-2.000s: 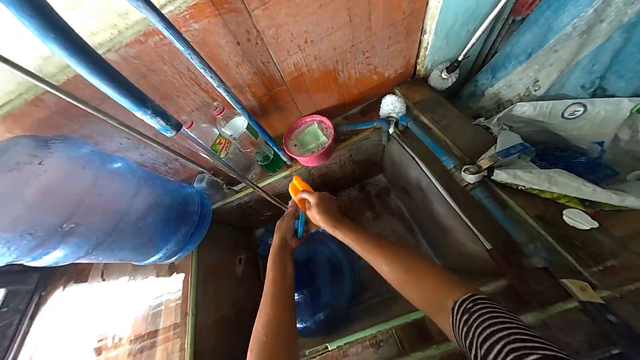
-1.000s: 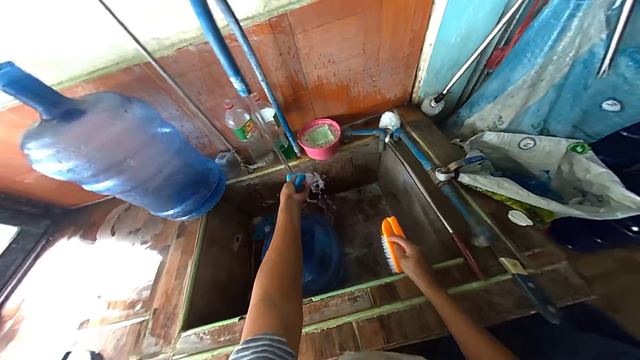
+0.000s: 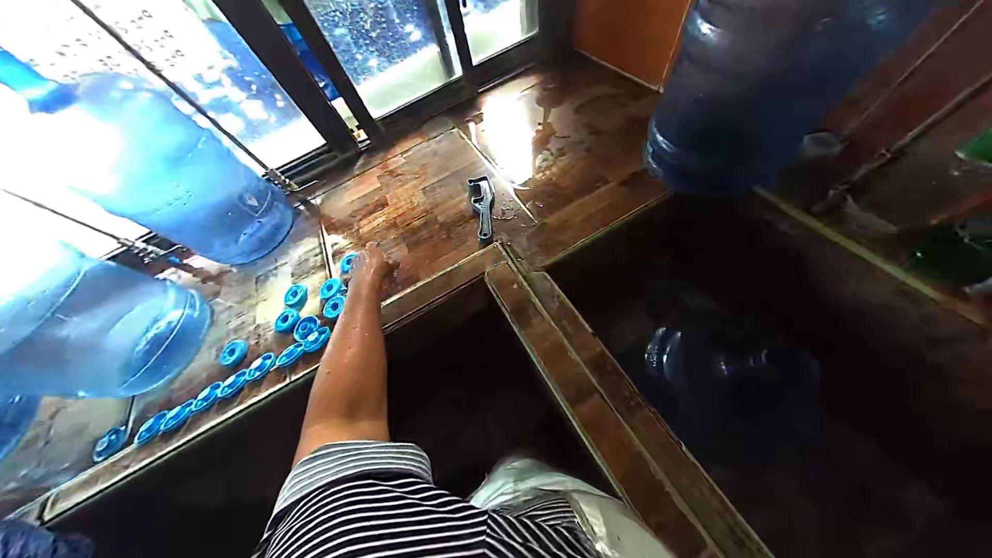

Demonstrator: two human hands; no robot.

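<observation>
My left hand [image 3: 375,262] is over the tiled ledge, at the far end of a group of blue plastic bottle caps [image 3: 290,355]. One blue cap [image 3: 349,263] lies right beside it, partly behind the wrist. The fingers are blurred, and I cannot tell whether they hold anything. Several caps form a row along the ledge's edge, with others grouped near the forearm. My right hand is out of view. To the right of my left hand, a grey plastic handled tool [image 3: 481,209] lies on the tiles.
Large blue water jugs [image 3: 209,186] stand at the left, and another [image 3: 744,101] stands at the upper right. Dark basins [image 3: 721,372] lie below, split by a narrow tiled divider [image 3: 589,395]. A sliding glass door [image 3: 380,54] is behind the wet ledge. Thin rods cross the left side.
The view has swung far to the left. My left hand, earlier over the basin with a blue item, is now by the caps. My right hand, earlier holding an orange brush, has left the view.
</observation>
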